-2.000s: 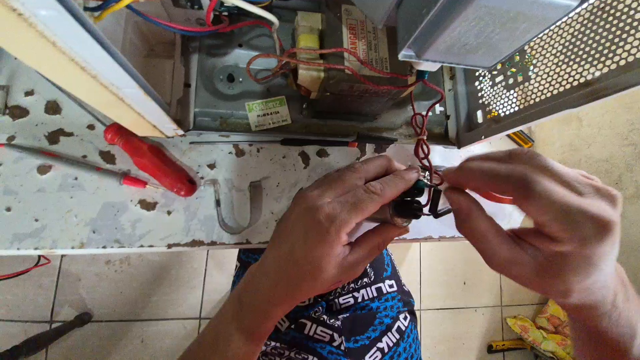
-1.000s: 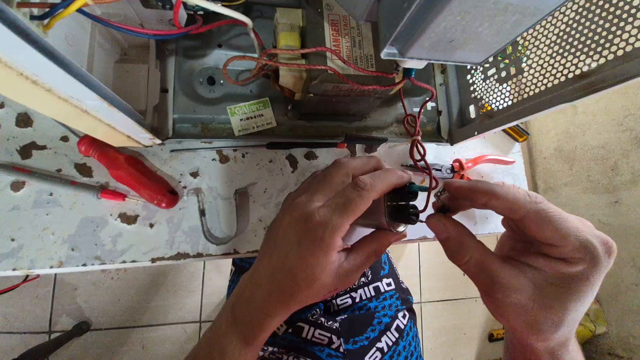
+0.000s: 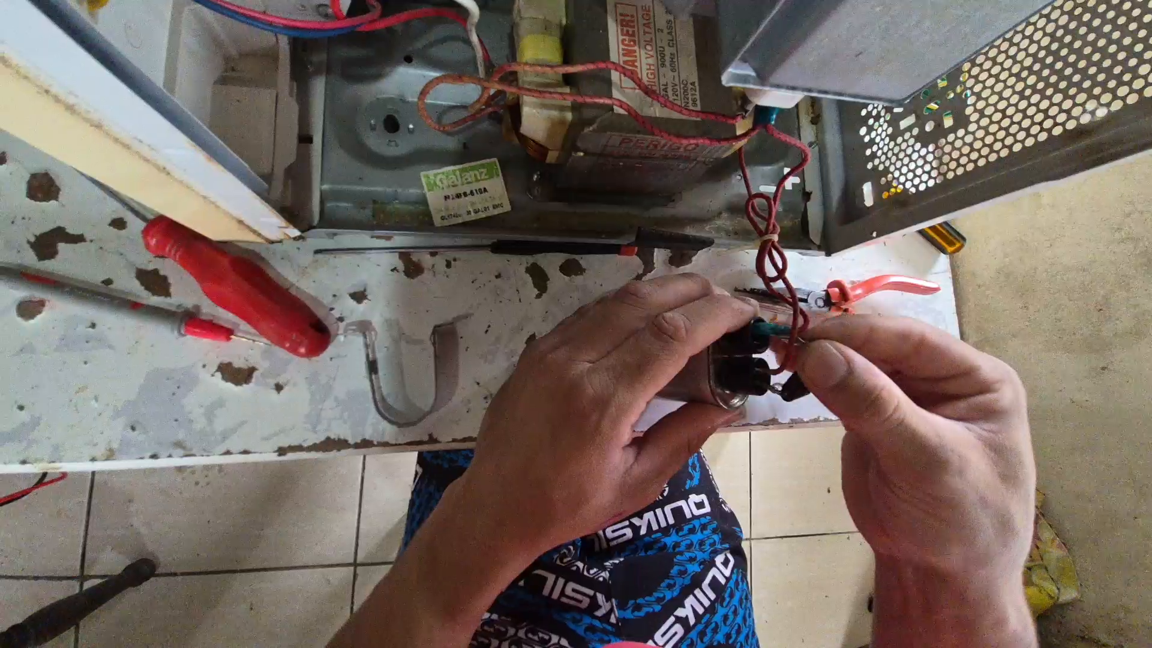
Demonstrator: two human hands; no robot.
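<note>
My left hand (image 3: 594,396) grips a metal-cased capacitor (image 3: 697,382) with black terminal insulators (image 3: 742,376) facing right, over the bench's front edge. My right hand (image 3: 936,432) pinches a small dark part (image 3: 792,387) between thumb and forefinger beside those terminals; the fingers hide most of it. A twisted red wire pair (image 3: 774,256) runs down from the opened microwave oven to the terminals, where a teal connector sleeve (image 3: 769,328) shows. Behind the wires lie pliers with red handles (image 3: 886,286). The transformer (image 3: 630,153) sits inside the oven housing.
On the worn white bench (image 3: 297,409) lie a red-handled screwdriver (image 3: 238,286), a grey pen-like tool with a red tip (image 3: 117,301), a bent metal strap (image 3: 405,414) and a slim black tool (image 3: 558,247). The oven's perforated panel (image 3: 954,108) stands at the right, its edge over the bench.
My right fingers have moved back left, close to the terminals, after being a little apart from them one second ago. My left hand has kept its hold on the capacitor.
</note>
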